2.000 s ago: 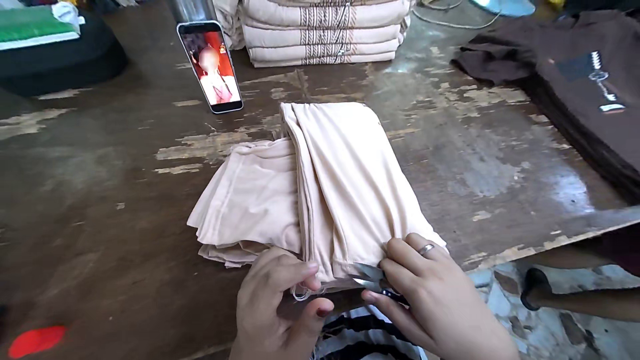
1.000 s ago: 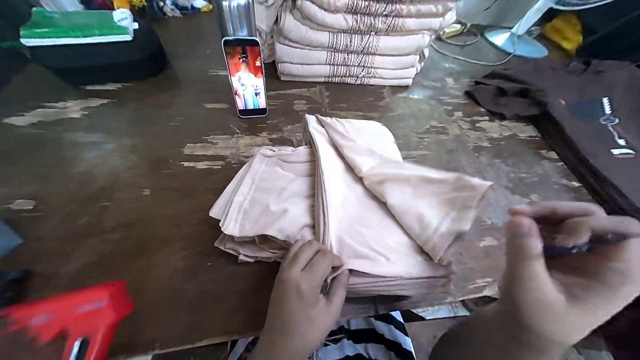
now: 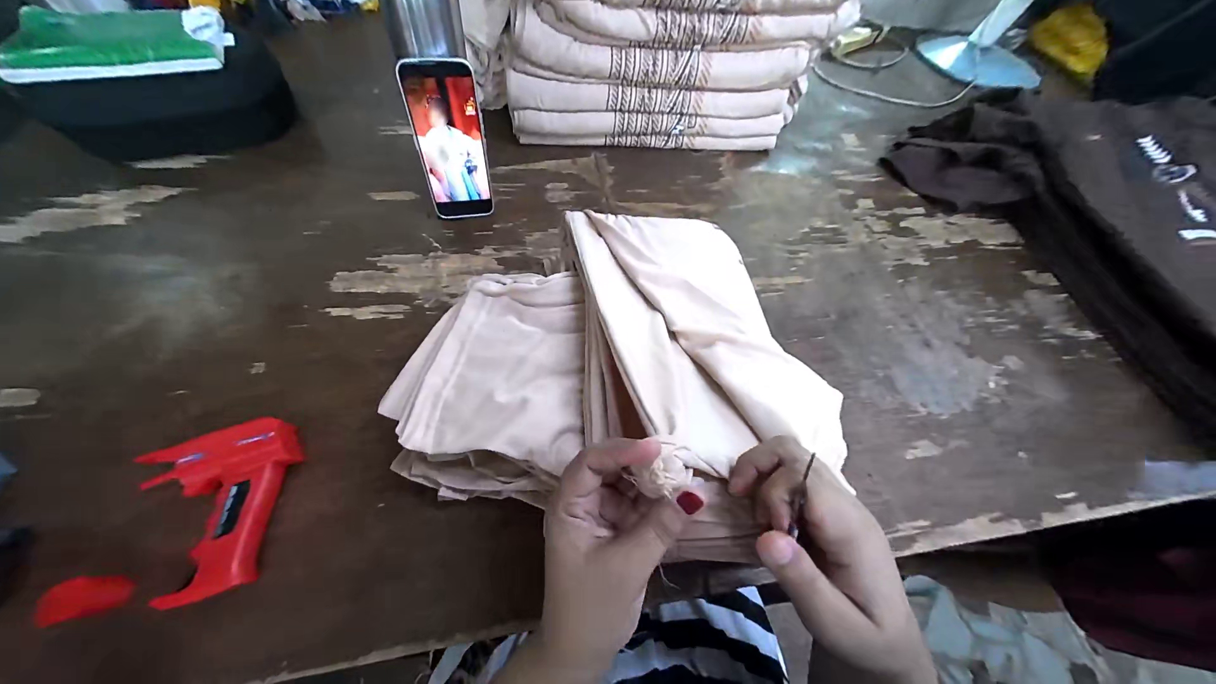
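Observation:
A stack of folded beige cloth pieces (image 3: 513,370) lies on the worn wooden table, with another folded beige piece (image 3: 703,313) over its right part. At the near edge of that piece, my left hand (image 3: 608,532) pinches a bunched bit of the beige fabric (image 3: 662,472) between thumb and fingers. Just to the right, my right hand (image 3: 826,541) holds a small dark metal tool (image 3: 800,489), probably thread snips, mostly hidden by the fingers; its thin tip points up.
A red tagging gun (image 3: 233,494) lies at left beside a red piece (image 3: 84,600). A phone (image 3: 446,138) leans on a metal bottle (image 3: 425,28). Folded beige garments with dark patterned bands (image 3: 655,71) are stacked behind. Dark brown garments (image 3: 1130,218) lie at right, near a fan base (image 3: 978,62).
My right hand has come back from the right to beside my left hand. The cloth flap lifted toward the right one second ago now lies lower. My left hand now pinches bunched fabric.

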